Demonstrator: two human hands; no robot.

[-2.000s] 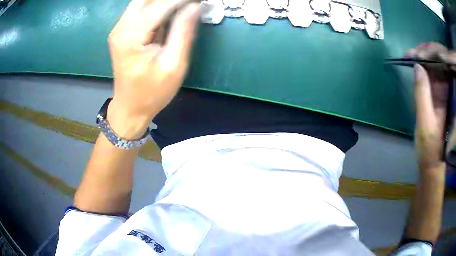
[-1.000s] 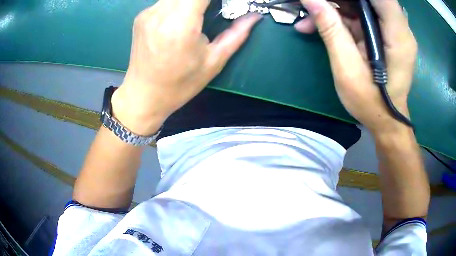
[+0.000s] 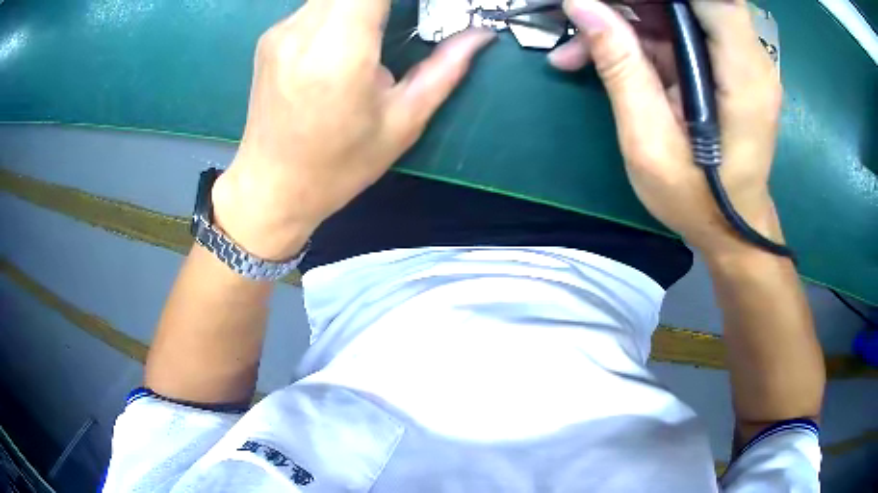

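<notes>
A silver scalloped fixture plate lies at the top edge of the view, partly covered by my hands. My right hand holds a black soldering iron, its cord running back over my wrist. Dark thin tweezers stick out leftward from the same hand's fingertips over the plate. My left hand rests at the plate's left part with the thumb at its near edge. The left fingertips are cut off by the top of the picture, so what they hold cannot be seen.
The green bench mat has its front edge close to my body. A white rail shows at the top right. A dark cord and a blue thing are at the right edge. The grey floor has yellow-brown lines.
My right hand has come in from the far right to the plate, now with the iron and tweezers. My left hand has moved slightly right. Over the last second, the right hand shifted slightly left.
</notes>
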